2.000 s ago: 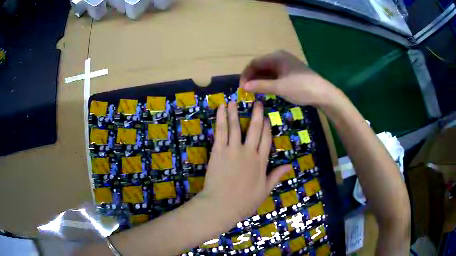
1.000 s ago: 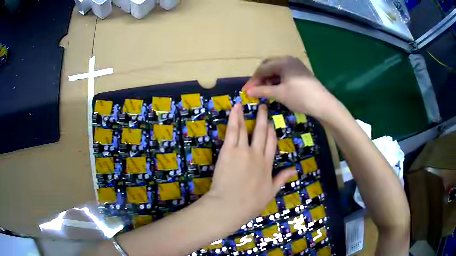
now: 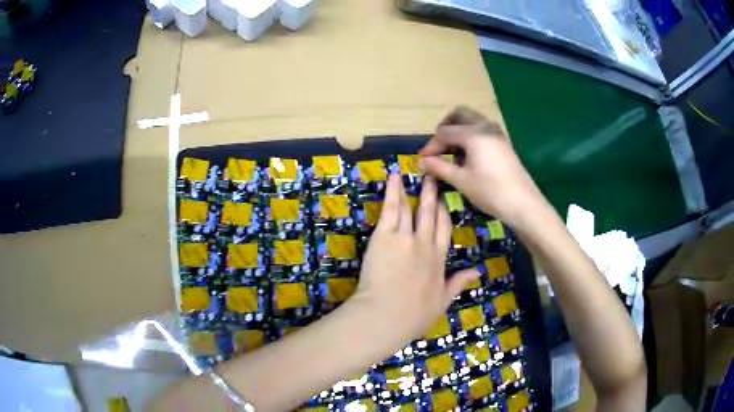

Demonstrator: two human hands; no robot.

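Small circuit boards [image 3: 243, 256] stand in close rows in a black foam tray [image 3: 241, 151]. Most have amber Kapton tape on top; a few at the upper right show bare pale-yellow tops [image 3: 455, 201]. My left hand [image 3: 406, 269] lies over the middle rows, fingers spread and pointing away from me, hiding the boards beneath. My right hand [image 3: 475, 165] is at the top row, thumb and index finger pinched at the right edge of a Kapton tape piece [image 3: 409, 164] on a board there.
Clear film [image 3: 137, 348] with glare lies at lower left. White housings [image 3: 249, 16] sit at the far side of the cardboard [image 3: 338, 72]. A second black mat [image 3: 64, 145] with loose boards is at upper left. Crumpled white paper [image 3: 613, 257] and a green surface [image 3: 571, 137] are at right.
The whole view has shifted, so the tray sits slightly further right. My right fingers stay at the same top-row tape piece. My left hand keeps its place over the boards.
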